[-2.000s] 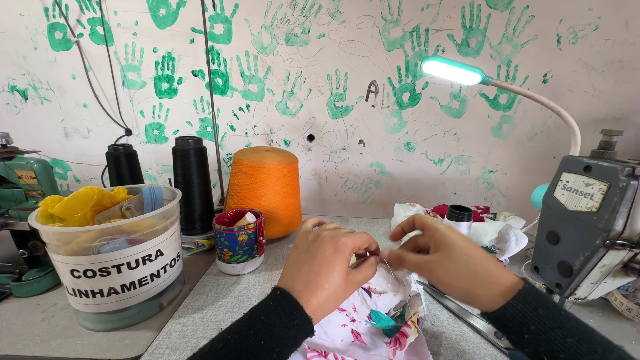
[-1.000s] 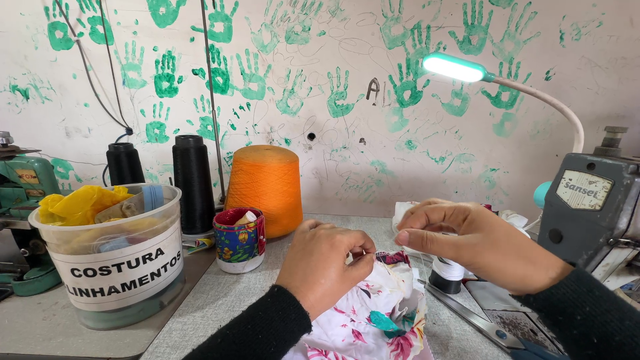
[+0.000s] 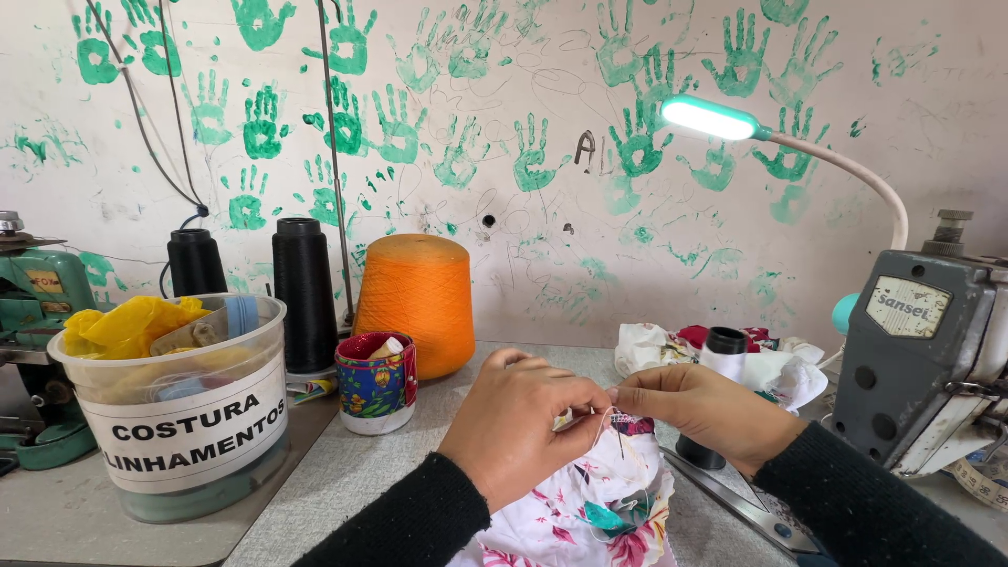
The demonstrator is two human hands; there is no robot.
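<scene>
My left hand (image 3: 524,425) pinches the edge of a white floral cloth (image 3: 551,512) that lies on the table below it. My right hand (image 3: 709,405) meets it from the right, thumb and forefinger pinched at my left fingertips, where a fine white thread (image 3: 600,433) loops down. A thin dark needle (image 3: 620,437) hangs point down just under the fingertips, over the gathered dark red part of the cloth. Which fingers hold the needle or thread is hard to tell. A thread spool (image 3: 724,354) with white thread and a black end stands behind my right hand.
Scissors (image 3: 736,496) lie right of the cloth. A grey sewing machine (image 3: 913,354) and a lit lamp (image 3: 709,118) are at right, with bundled floral cloth (image 3: 646,349) behind. An orange thread cone (image 3: 417,307), a fabric-covered cup (image 3: 376,386), black cones (image 3: 302,299) and a labelled plastic tub (image 3: 169,409) stand at left.
My right hand, apart from my left a second ago, has come back to its fingertips. My left hand stays at the cloth.
</scene>
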